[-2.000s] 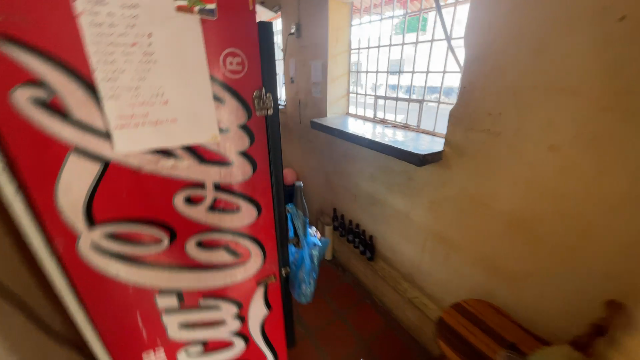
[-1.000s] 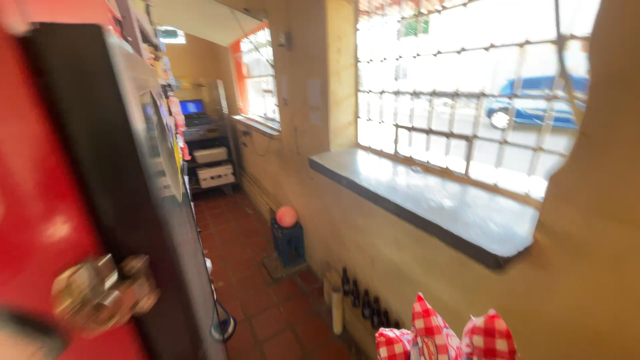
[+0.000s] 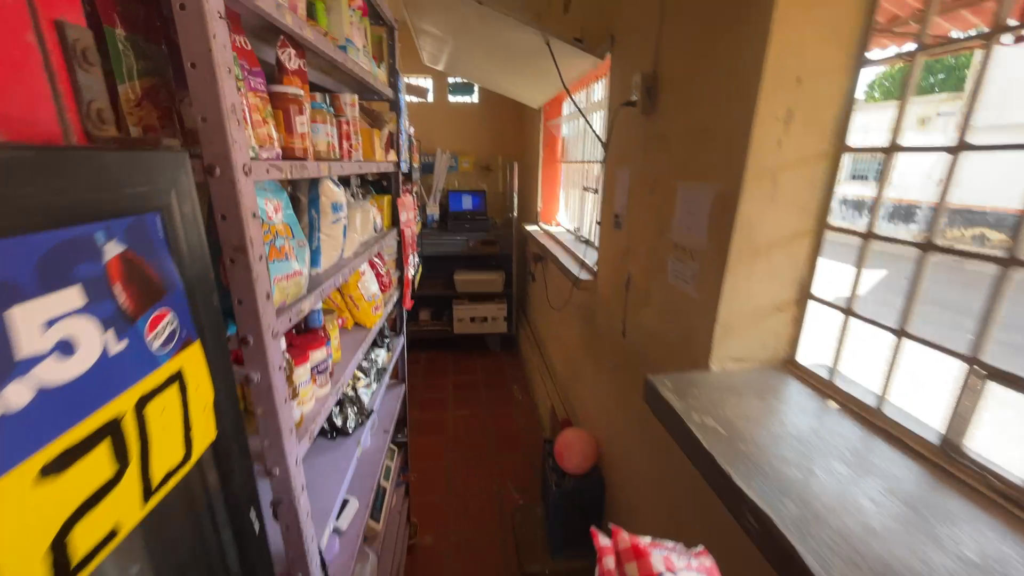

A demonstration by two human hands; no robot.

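Neither of my hands shows in the head view. At the bottom edge, right of the middle, a red-and-white checked cloth or wrapper (image 3: 652, 554) pokes into view; what holds or supports it is hidden. A metal shelf unit (image 3: 264, 336) on the left bears packets, jars and bags. Among them are a light-blue bag (image 3: 282, 244), white bags (image 3: 326, 224), a yellow packet (image 3: 362, 294) and jars with red lids (image 3: 310, 360).
A black-framed cooler (image 3: 232, 480) with a price sign stands close at the left. A stone window ledge (image 3: 832, 472) juts out at the right. A pink ball (image 3: 575, 450) rests on a dark container (image 3: 572, 500) by the wall. A laptop (image 3: 467, 205) stands at the far end.
The view has moved forward and turned, past the red cooler's side to the shelves and passage. The dark bottles by the wall have gone out of view.
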